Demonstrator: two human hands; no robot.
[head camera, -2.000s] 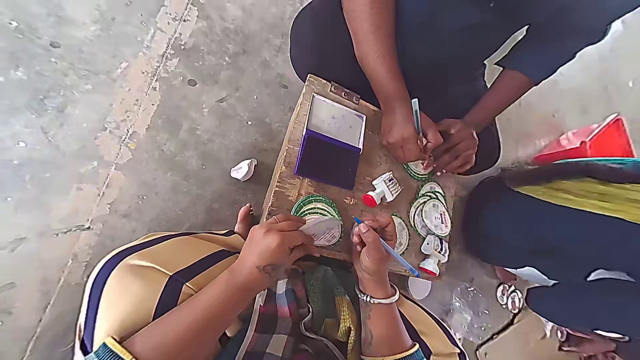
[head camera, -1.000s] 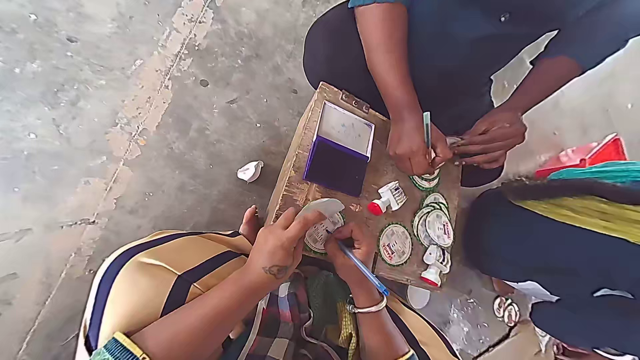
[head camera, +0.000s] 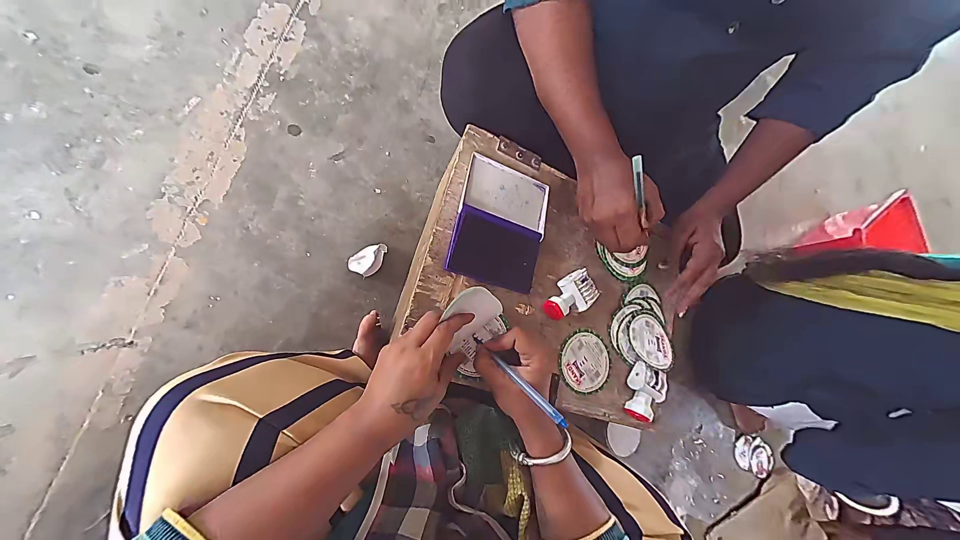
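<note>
My left hand (head camera: 420, 364) grips a pale round paper disc (head camera: 474, 306), folded or lifted up over a round printed label (head camera: 480, 346) with a green edge at the near side of the wooden board. A blue ballpoint pen (head camera: 531, 391) is in my right hand (head camera: 521, 367), its tip at the label beneath the disc. Right of my hands lies another round label (head camera: 584, 361). Beyond it are overlapping round labels (head camera: 649, 341) and two white hand stamps with red ends, one (head camera: 571, 293) near the middle and one (head camera: 645, 391) by the near right edge.
An open ink pad (head camera: 495, 244) with a purple case lies on the wooden board (head camera: 431, 259). Opposite, a person's hand (head camera: 616, 199) holds a pen over stacked labels. Another person sits at the right by a red container (head camera: 874, 229). A white scrap (head camera: 367, 260) lies on the floor.
Two seconds ago my left hand held the disc beside stacked labels, with my right hand and pen further right. My right hand has moved left, bringing the pen to the label.
</note>
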